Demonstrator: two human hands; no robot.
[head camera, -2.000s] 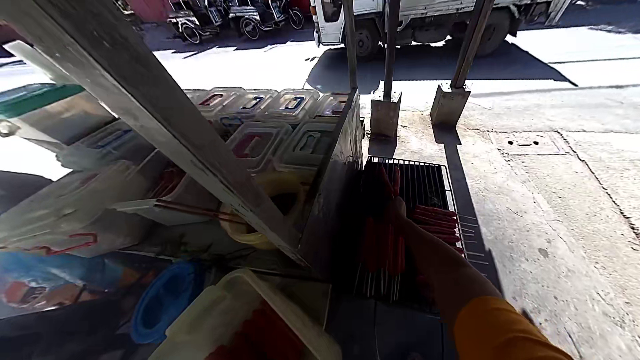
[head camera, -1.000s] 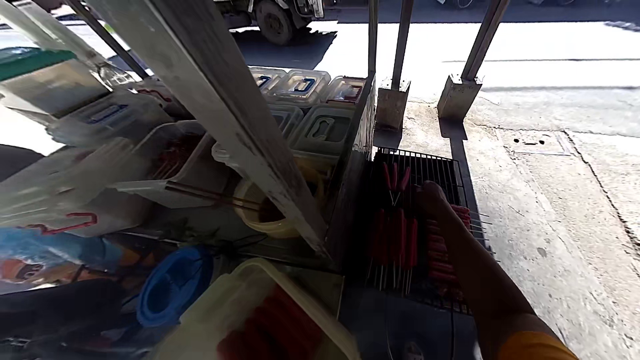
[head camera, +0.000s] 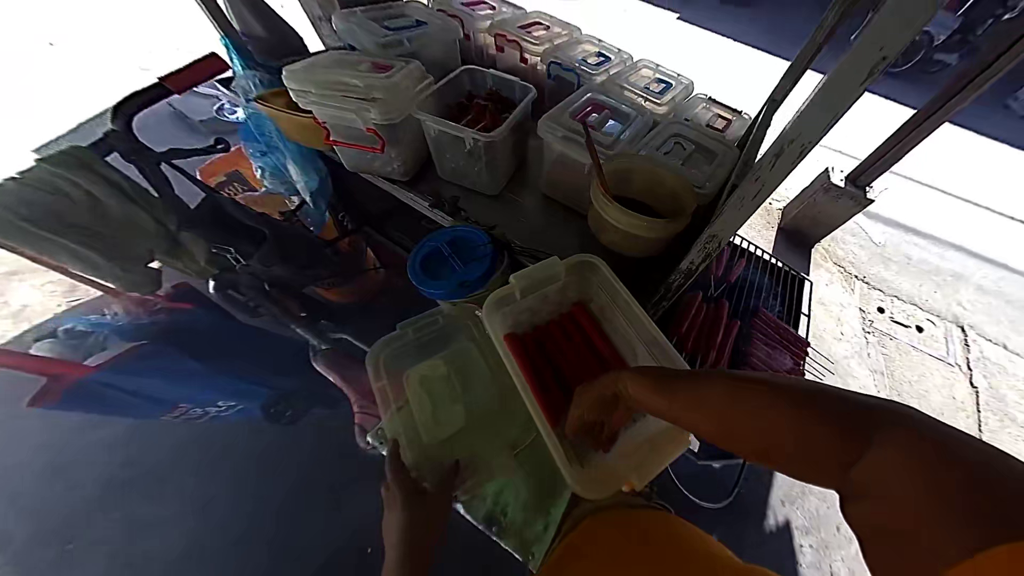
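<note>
An open plastic container (head camera: 656, 344) holds a row of red sausages (head camera: 564, 352). My right hand (head camera: 600, 408) reaches into its near end, fingers curled down by the sausages; whether they grip one is hidden. Left of the container lies a translucent plastic lid (head camera: 436, 392). My left hand (head camera: 420, 488) is at the lid's near edge, with its grip unclear. Skewered red sausages (head camera: 704, 328) lie on a wire grill rack (head camera: 772, 276) to the right, beyond my right forearm.
Lidded plastic boxes (head camera: 592, 60) line the cart's far side. A blue-lidded tub (head camera: 452, 262) stands behind the lid, and a yellowish bucket (head camera: 640, 204) with a stick near a wooden post (head camera: 800, 120). Bicycle handlebars (head camera: 160, 152) and a blue bag (head camera: 168, 384) are at left.
My right hand has moved from the grill rack into the container of sausages. My left hand has come into view at the lid. The view has swung strongly toward the left.
</note>
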